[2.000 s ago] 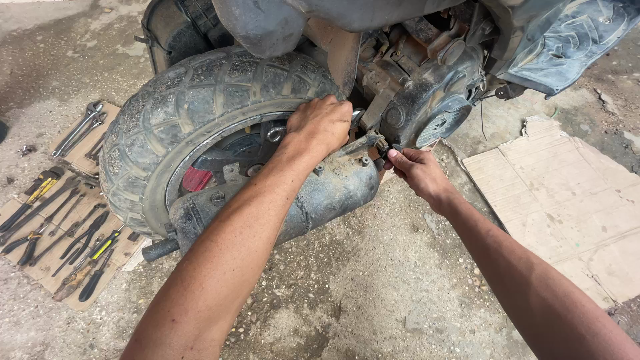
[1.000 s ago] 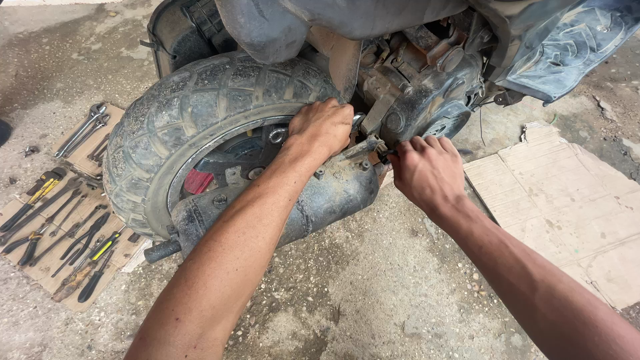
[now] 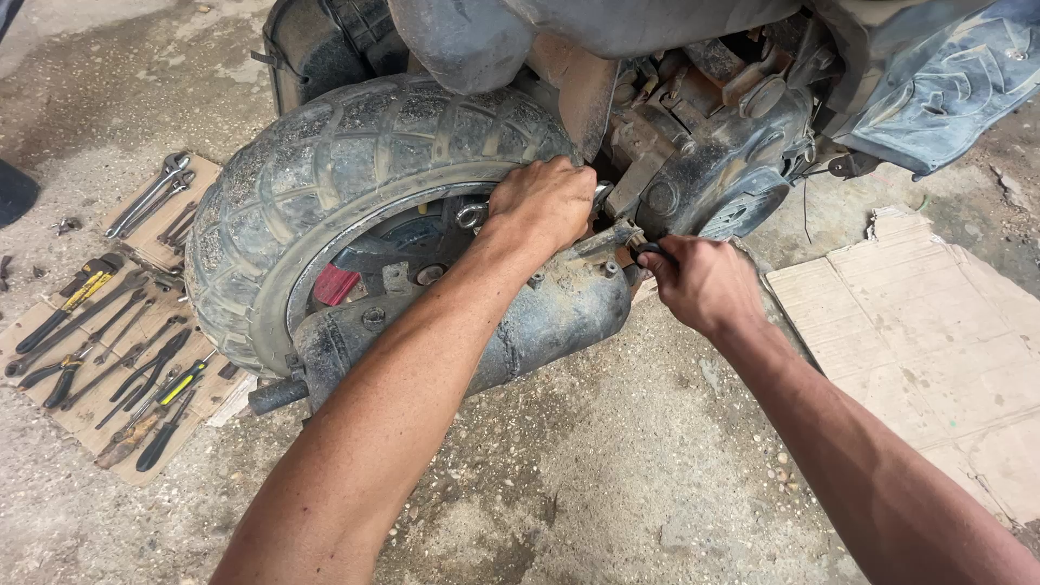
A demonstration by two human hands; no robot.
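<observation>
My left hand (image 3: 544, 201) is closed around a metal wrench, whose ring end (image 3: 472, 215) shows left of the fingers and whose other end shows at their right, between the rear tire (image 3: 366, 138) and the engine casing (image 3: 691, 179). In my right hand (image 3: 705, 280) is a tool with a black handle (image 3: 650, 250), held against the bracket at the right end of the muffler (image 3: 561, 313). What the tip of that tool touches is hard to see. The muffler lies below both hands, across the wheel, with my left forearm over it.
At the left, wrenches (image 3: 150, 195), pliers (image 3: 73, 366) and screwdrivers (image 3: 166, 431) lie on cardboard pieces on the concrete floor. A flat cardboard sheet (image 3: 918, 341) lies at the right. Scooter body panels (image 3: 946, 89) overhang the engine.
My right hand has shifted and turned on the tool; its black handle shows more now than one second ago. My left hand has stayed at nearly the same place.
</observation>
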